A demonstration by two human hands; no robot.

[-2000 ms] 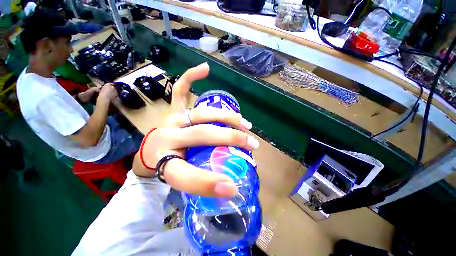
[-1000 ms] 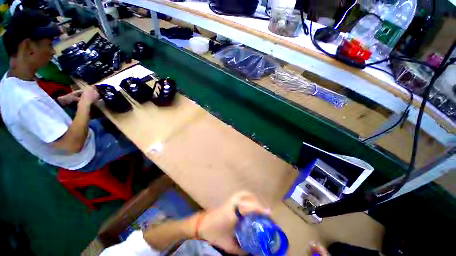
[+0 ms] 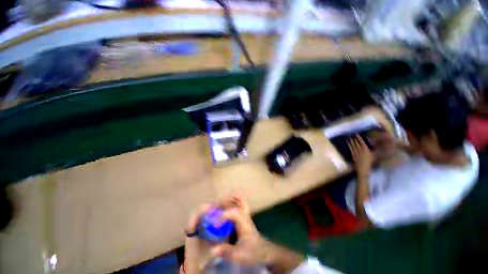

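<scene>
The picture is blurred by motion. The drink bottle (image 3: 235, 265) is low in the middle, its blue cap end (image 3: 216, 227) pointing up toward the camera. My left hand (image 3: 196, 243) is closed around the bottle from the left; a red string shows at its wrist. My right hand (image 3: 245, 231) closes on the bottle's cap end from the right, fingers at the blue cap. Whether the cap is loose cannot be told. Much of the bottle is hidden by the hands.
The bench (image 3: 123, 198) runs across the view. The screw feeder (image 3: 225, 140) stands behind my hands, the dark screwdriver (image 3: 247, 134) beside it. A black housing (image 3: 289, 155) lies right of it. A person in a white shirt (image 3: 422, 187) works at the right, near a red stool (image 3: 326, 217).
The view has swung right, from the left neighbour to another worker. The bottle, earlier in my left hand, is now between both hands, and my right hand has come onto its cap end.
</scene>
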